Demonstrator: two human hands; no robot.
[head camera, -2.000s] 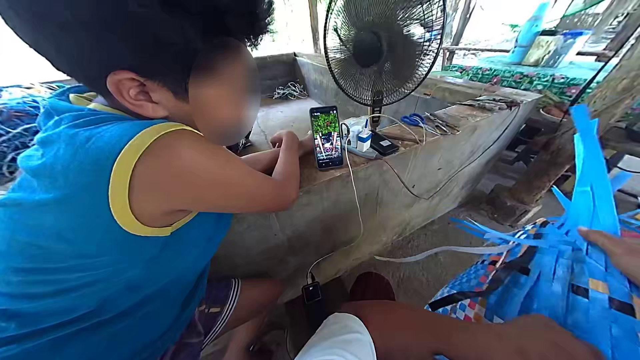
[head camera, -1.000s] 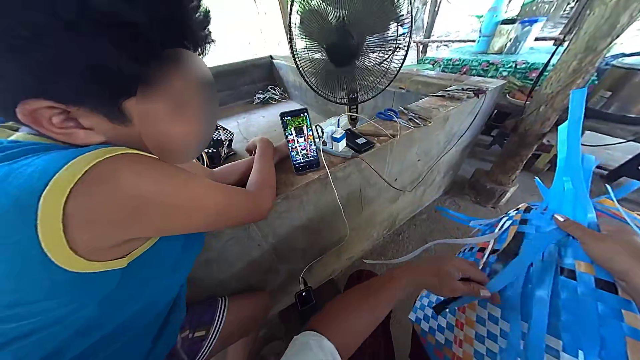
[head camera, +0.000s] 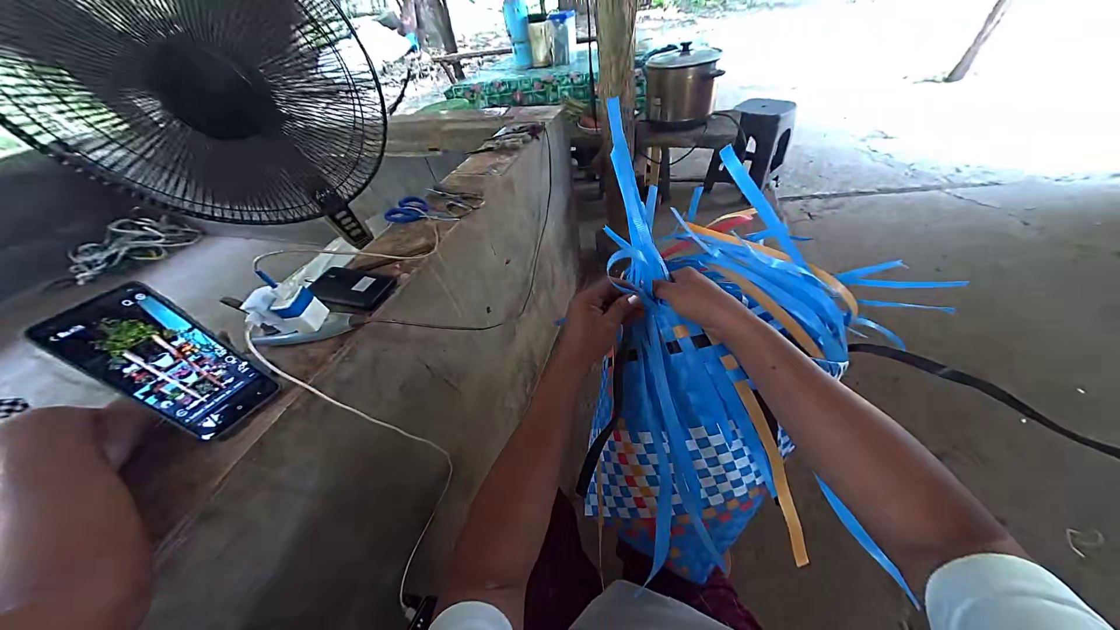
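Observation:
A basket of woven plastic strips (head camera: 691, 464), checkered in blue, white, orange and black, rests on my lap. Long loose blue strips (head camera: 639, 227) stand up and hang from its upper edge. My left hand (head camera: 599, 319) pinches strips at the left of the rim, fingers closed. Close beside it, my right hand (head camera: 696, 297) has its fingertips closed on the blue strips too. Exactly which strip each hand grips cannot be told. An orange strip (head camera: 770, 455) hangs down the basket's side, and a black strip (head camera: 980, 381) trails off to the right.
Left of me, a concrete ledge (head camera: 472, 289) carries a smartphone (head camera: 157, 359), a plug adapter with cables (head camera: 293, 306), a black box (head camera: 352, 289) and blue-handled scissors (head camera: 409, 210). Behind it is an electric fan (head camera: 210, 96). Another person's arm (head camera: 70, 499) leans there. Beyond a wooden post stands a metal pot (head camera: 682, 83).
The view has swung right. My left hand, earlier low by the basket's left side, has come up to the strips at the rim, next to my right hand.

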